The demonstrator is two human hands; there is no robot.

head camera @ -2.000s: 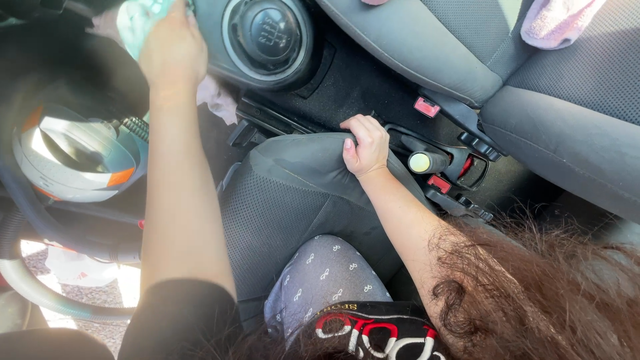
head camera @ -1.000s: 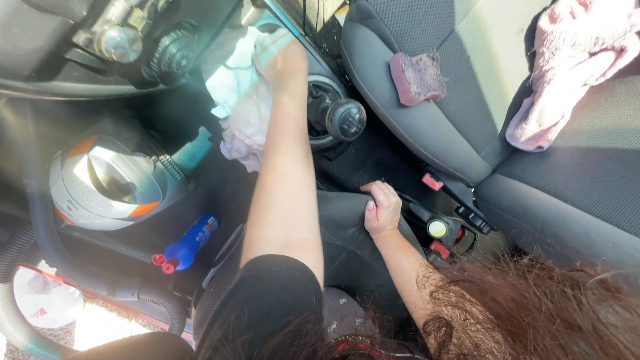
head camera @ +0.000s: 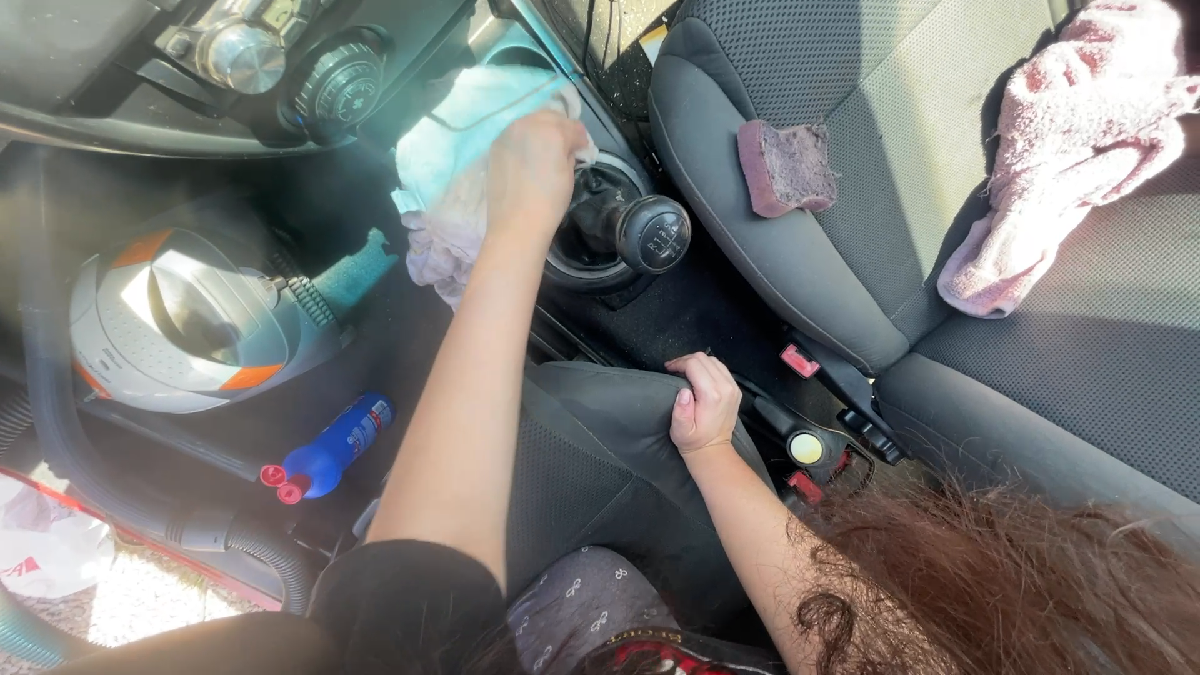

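Note:
My left hand (head camera: 534,169) presses a crumpled light cloth (head camera: 450,187) onto the centre console, just ahead of the gear lever knob (head camera: 653,234). The fingers are bent over the cloth and their tips are partly hidden. My right hand (head camera: 705,403) is curled over the side edge of the grey driver's seat (head camera: 609,422), beside the handbrake lever (head camera: 804,448). A purple sponge (head camera: 786,169) lies on the passenger seat, with a pink towel (head camera: 1059,159) to its right.
A grey and white vacuum cleaner (head camera: 187,319) with orange parts stands in the driver's footwell, and its hose (head camera: 66,422) curves around it. A blue bottle (head camera: 337,448) with a red cap lies near it. Dashboard knobs (head camera: 246,58) are at the upper left. A red seat-belt buckle (head camera: 800,361) sticks up between the seats.
The view has shifted considerably. My left hand and the cloth have moved closer to the gear lever than two seconds ago. My right hand stays on the seat edge.

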